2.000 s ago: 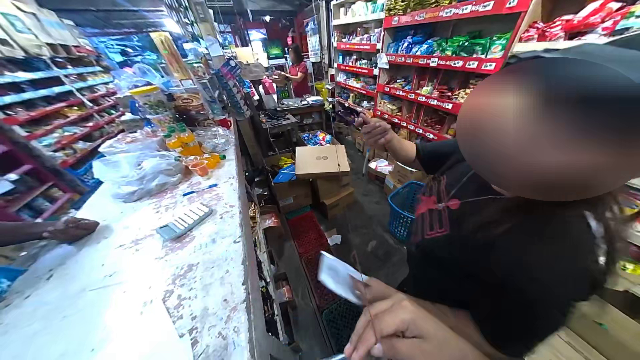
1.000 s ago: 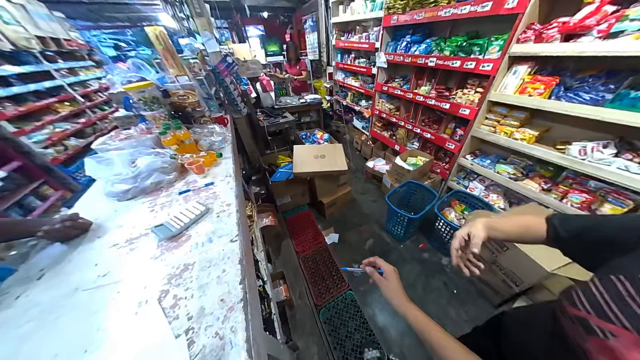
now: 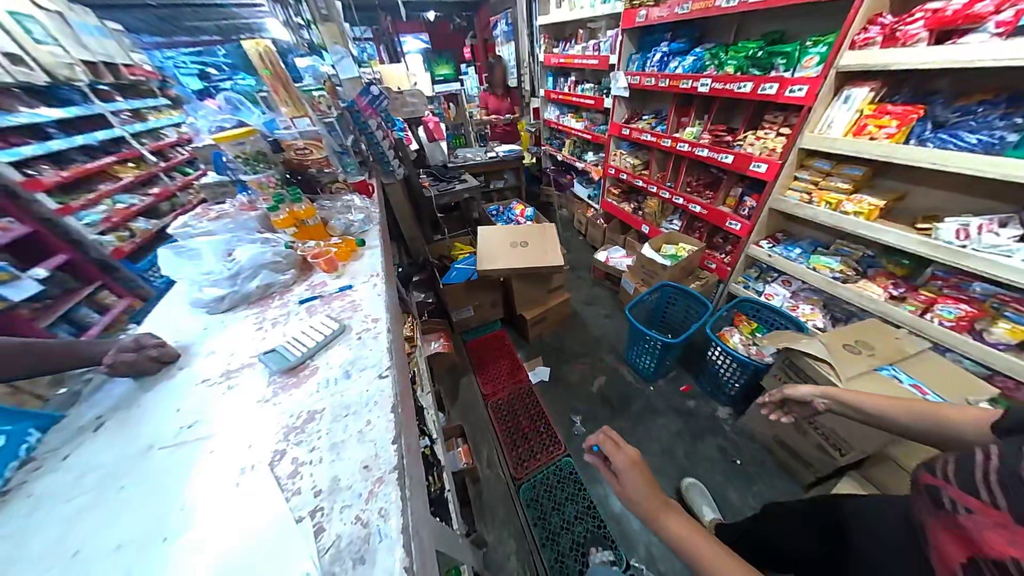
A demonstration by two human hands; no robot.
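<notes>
My right hand (image 3: pixel 614 460) reaches in from the bottom right, over the floor beside the counter, fingers bent around a pen (image 3: pixel 594 449); only its blue tip shows. My left hand is out of view. A white, worn counter (image 3: pixel 336 416) lies to the left. A light calculator (image 3: pixel 302 344) rests on it, with a blue pen (image 3: pixel 325 294) behind. White paper (image 3: pixel 240 520) lies near the counter's lower edge. At the right, the hand of a person in black (image 3: pixel 792 402) is held out, fingers apart, near a cardboard box.
Another person's closed hand (image 3: pixel 140 354) rests on the counter's left side. Plastic bags (image 3: pixel 228 260) and orange bottles (image 3: pixel 308 220) stand farther back. Plastic crates (image 3: pixel 526 432) line the counter's base. Blue baskets (image 3: pixel 664 328), cartons (image 3: pixel 520 248) and stocked shelves (image 3: pixel 688 152) lie ahead and right.
The person in black has moved back to the right and lowered a raised hand. The white paper I held two seconds ago is out of my right hand. My left hand has left the view.
</notes>
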